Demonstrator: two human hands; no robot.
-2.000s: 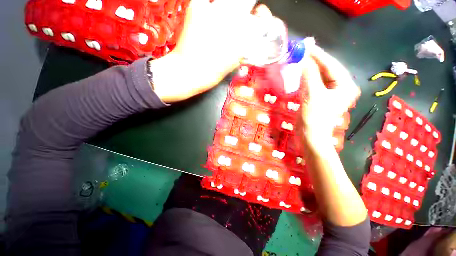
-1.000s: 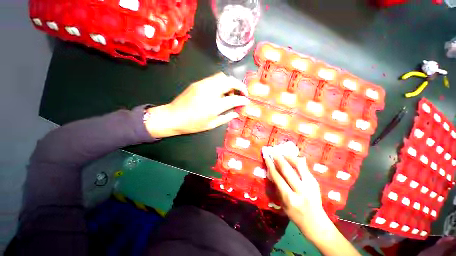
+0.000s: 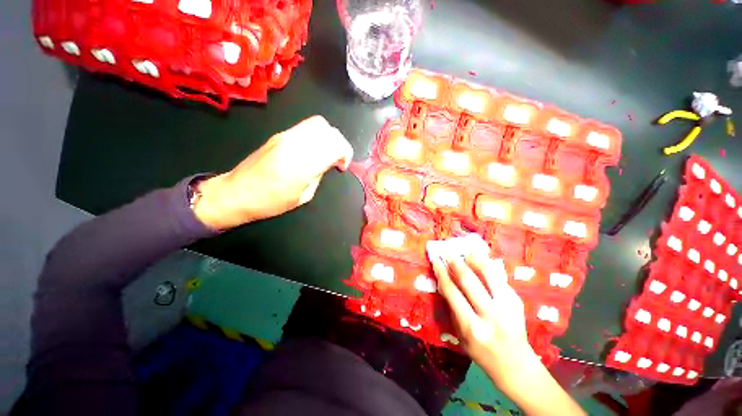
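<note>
A red moulded sheet (image 3: pixel 521 154) with rows of white marks lies on the dark green table, its near side at the table's front edge. My right hand (image 3: pixel 484 305) is on the lower middle of the sheet, with a white wiping cloth (image 3: pixel 460 246) under its fingertips. My left hand (image 3: pixel 285 172) is at the sheet's left edge, fingers curled, pinching a thin red strip of flash (image 3: pixel 358 168) that joins the edge. A clear bottle (image 3: pixel 379 50) stands just beyond the sheet's far left corner, its top cut off by the frame.
A thick red sheet stack (image 3: pixel 175 45) is at the far left. Dark tweezers (image 3: pixel 639 203), yellow-handled pliers (image 3: pixel 687 128) and a separate red sheet (image 3: pixel 679 280) lie at the right. Red crumbs are scattered about. The table's front edge (image 3: pixel 268 277) runs above a green floor.
The bottle has left my hands and stands on the table. My right hand has moved down onto the sheet with the cloth. My left hand has come down, then drawn slightly left from the sheet's edge.
</note>
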